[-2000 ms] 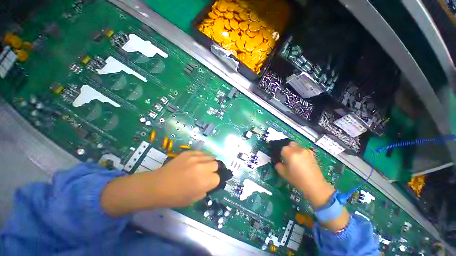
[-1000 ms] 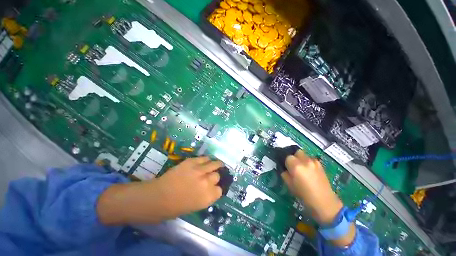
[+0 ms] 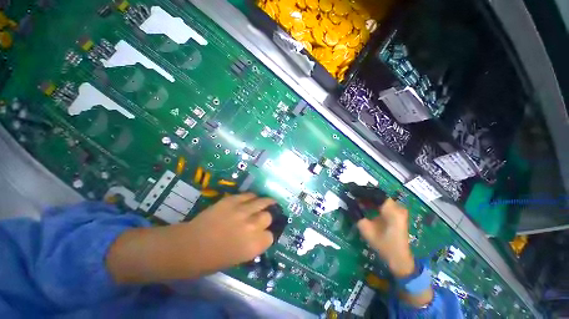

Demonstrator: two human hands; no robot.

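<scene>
A large green circuit board (image 3: 206, 134) runs diagonally across the view, with white printed areas (image 3: 171, 26) and a bright glare near its middle. My left hand (image 3: 228, 230), with black finger cots, is over the board beside the glare. Its fingertips are curled and partly hidden, so I cannot tell whether it holds a part. My right hand (image 3: 385, 227), also with black finger cots, is at the board near a white area. Its covered thumb and finger are a little apart, and no part is visible between them. Several yellow disc components (image 3: 226, 182) stand on the board.
Beyond the metal rail (image 3: 312, 93) are black bins: one of yellow discs (image 3: 324, 28), others of small leaded components (image 3: 374, 118). A blue wrist strap (image 3: 416, 280) is on my right wrist; its blue coiled cord (image 3: 524, 202) is at the right. White blocks (image 3: 176, 200) stand near the left forearm.
The board and my left hand appear shifted slightly left. My right hand has moved slightly right and down, and its covered fingertips have spread apart.
</scene>
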